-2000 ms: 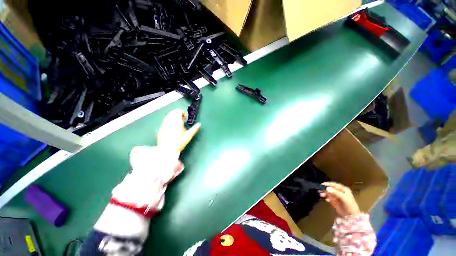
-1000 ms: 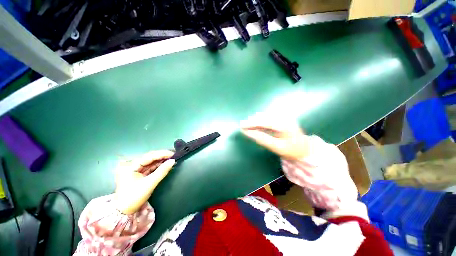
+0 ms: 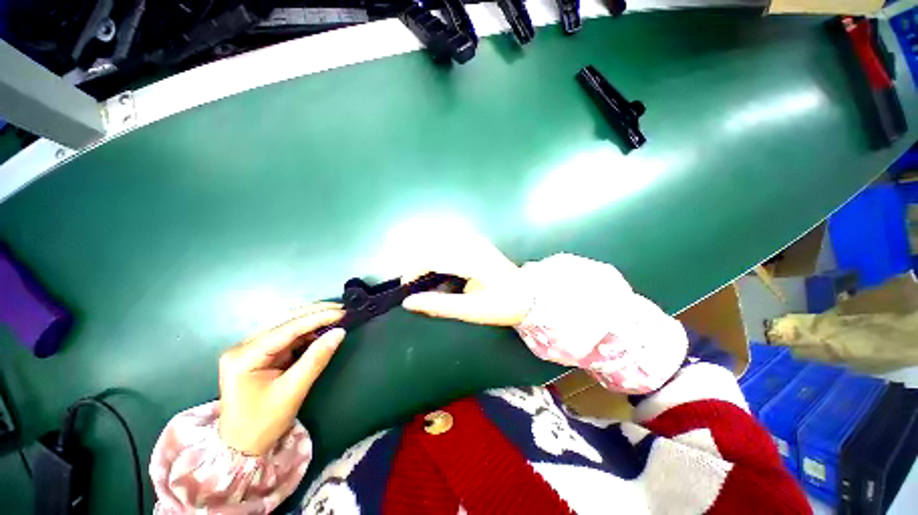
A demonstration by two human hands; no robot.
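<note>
A slim black plastic part [image 3: 372, 302] with a small round ear on its far edge is held low over the green tabletop, in front of my body. My left hand [image 3: 277, 367] pinches its left end between thumb and fingers. My right hand [image 3: 468, 292] grips its right end, with the thumb on the near side. The fingers hide both ends of the part.
A lone black part [image 3: 612, 108] lies on the green top [image 3: 252, 201]. Set-aside parts [image 3: 515, 20] cross the white edge [image 3: 332, 60]. A purple roll [image 3: 30, 307], black adapter [image 3: 62, 473], red and black tool [image 3: 871, 80] and carton [image 3: 720, 327] surround.
Since one second ago, my right hand has moved left and taken hold of the part's right end. My left hand still holds its left end. Earlier, my left hand was at the white edge.
</note>
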